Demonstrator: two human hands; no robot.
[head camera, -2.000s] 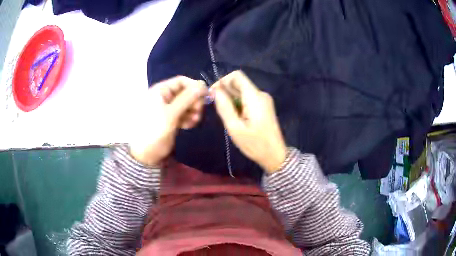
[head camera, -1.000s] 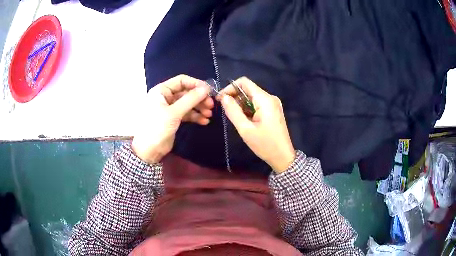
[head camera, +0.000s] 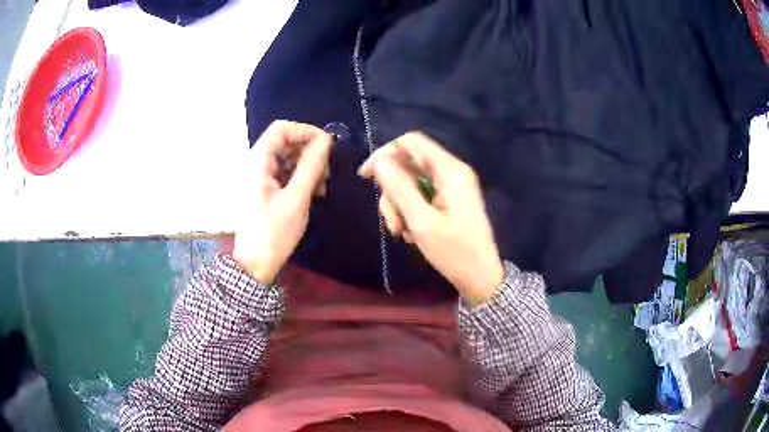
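Note:
A dark garment (head camera: 540, 152) covers the table and hangs over its front edge, with a pale chain-like line (head camera: 364, 110) down it. My left hand (head camera: 291, 190) pinches a small clear, shiny round snap fastener (head camera: 337, 131) at its fingertips, left of the line. My right hand (head camera: 434, 202) is over the garment right of the line, slightly blurred, its thumb and forefinger pinched together. A greenish piece of the thread snips (head camera: 427, 187) shows in its palm. A needle or thread at the right fingertips cannot be made out.
A red plastic dish (head camera: 25, 126) with small clear pieces and a blue-purple V-shaped item lies on the white table (head camera: 169, 169) at left. Another dark cloth (head camera: 181, 8) lies at the top left. Plastic-bagged items (head camera: 700, 337) are at the lower right. A reddish apron is below my hands.
My hands have moved apart from where they met near the pale line. My left hand has shifted left with the round piece. The snips have turned deeper into my right palm.

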